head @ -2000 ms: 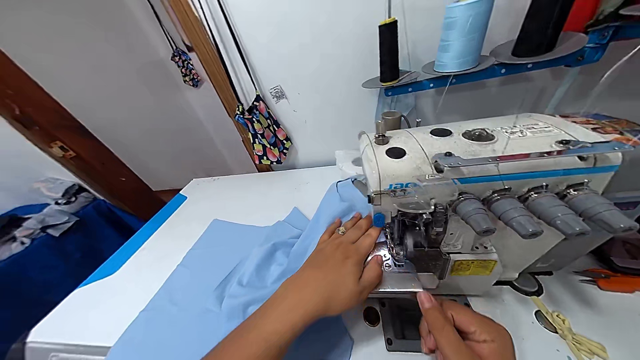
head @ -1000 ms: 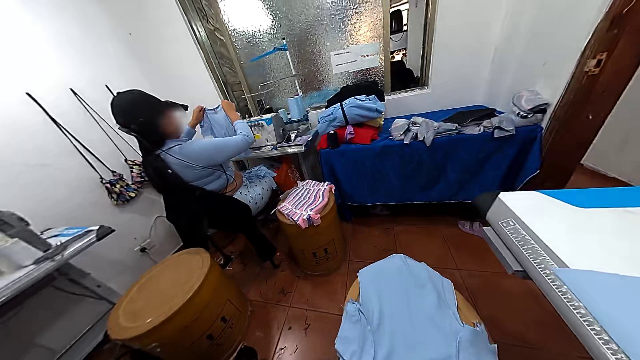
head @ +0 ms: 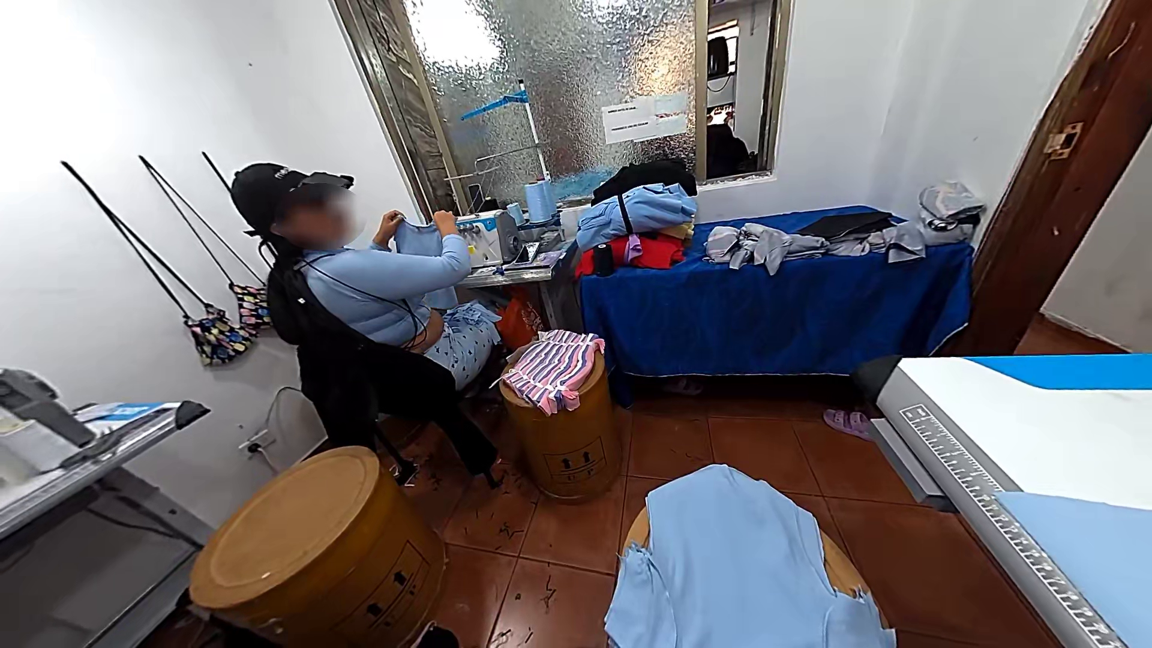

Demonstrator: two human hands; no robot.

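Note:
Neither my left hand nor my right hand shows in the head view now. Light blue garment pieces lie draped over a round drum lid at the bottom centre. At the right edge, more light blue fabric rests on a white sewing table that has a printed ruler along its edge. Further off, a seated person in a black cap holds up a light blue piece of cloth in both hands, beside a sewing machine.
A brown fibre drum stands at lower left. Another drum carries a striped garment. Clothes, including a grey garment, lie on a table with a blue cloth. A metal-edged table is at left.
The view has swung from the overlocker to the room. Both my hands, seen two seconds ago at the machine and blue fabric, are out of sight.

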